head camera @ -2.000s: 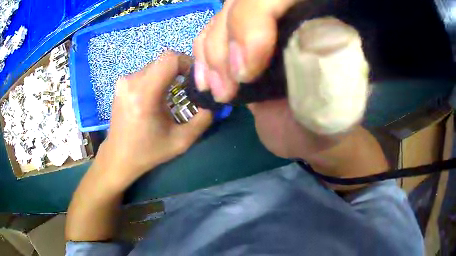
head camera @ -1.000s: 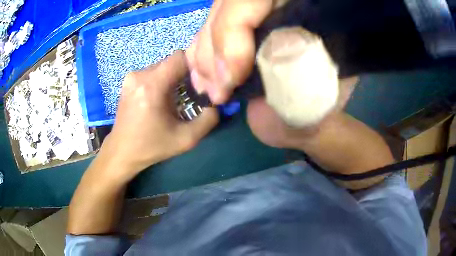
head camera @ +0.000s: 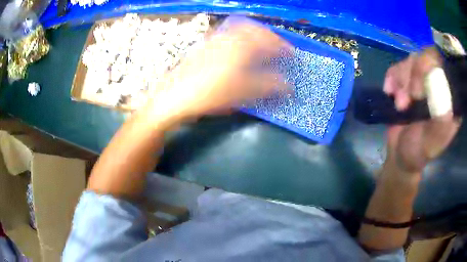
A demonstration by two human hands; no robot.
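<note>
My left hand (head camera: 230, 71) is blurred and reaches over the left part of the light-blue screw tray (head camera: 348, 94). Its fingers are over the small silvery screws (head camera: 315, 94); whether it holds anything cannot be told. My right hand (head camera: 417, 110) is at the right, closed around the black electric screwdriver (head camera: 381, 106), whose dark nose end points left. A cream finger wrap (head camera: 439, 92) shows on that hand. The shallow cardboard box (head camera: 78, 82), heaped with white parts (head camera: 138, 46), lies left of the tray, partly behind my left hand and forearm.
A large deep-blue sheet-covered board (head camera: 307, 15) lies behind the tray and box. Brass-coloured bits (head camera: 340, 43) lie behind the tray. A clear bag with gold-coloured parts (head camera: 28, 48) is at far left, near one loose white part (head camera: 33, 88). An open carton (head camera: 59, 199) stands below the bench.
The view has turned left. My hands have moved apart. The left hand has gone over the screw tray, and the part seen in it earlier no longer shows. The right hand has moved right with the screwdriver.
</note>
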